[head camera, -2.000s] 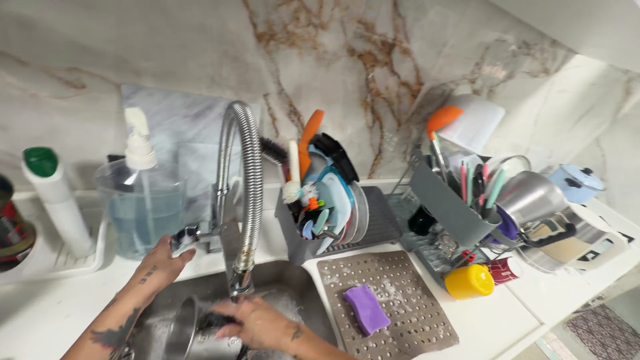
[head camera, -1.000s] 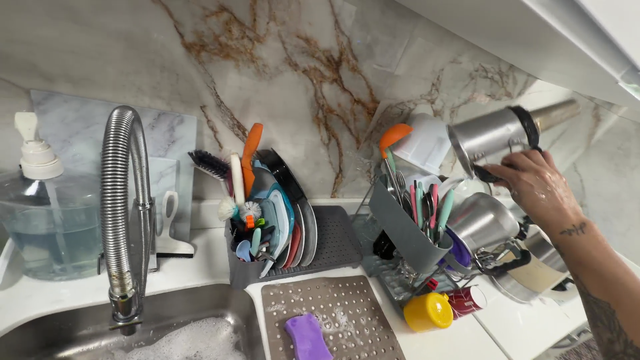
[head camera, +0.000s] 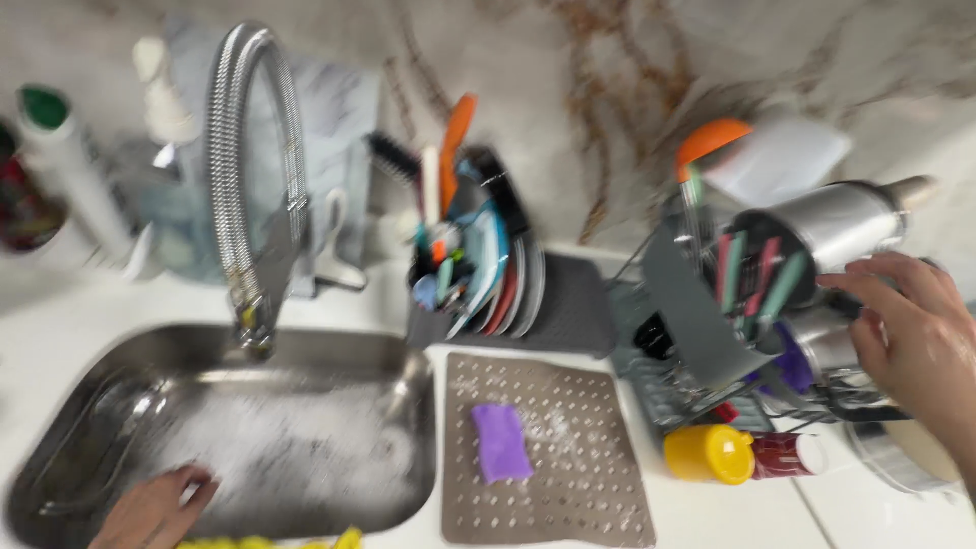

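My left hand (head camera: 156, 507) is low over the foamy left part of the steel sink (head camera: 415, 457), fingers curved, with nothing visible in it. On the right, my right hand (head camera: 907, 335) has its fingers apart beside a shiny metal pot (head camera: 846, 221). The pot lies tilted on its side among the dishes, behind the pink and green utensil handles in the grey cutlery holder (head camera: 686, 305). Blur hides whether my fingertips touch it. A purple sponge (head camera: 502, 444) lies on the perforated brown mat (head camera: 564, 496).
A coiled-metal faucet (head camera: 229, 168) rises behind the sink. Brushes and plates stand in a rack (head camera: 503, 282) on a dark mat. A yellow cup (head camera: 709, 454) and a red cup (head camera: 785, 455) lie beside the dish rack. Something yellow (head camera: 267, 543) shows at the bottom edge.
A second ago my right hand held the metal pot above the dish rack; now the pot rests lower there and the hand is open beside it. My left hand has come into view at the sink.
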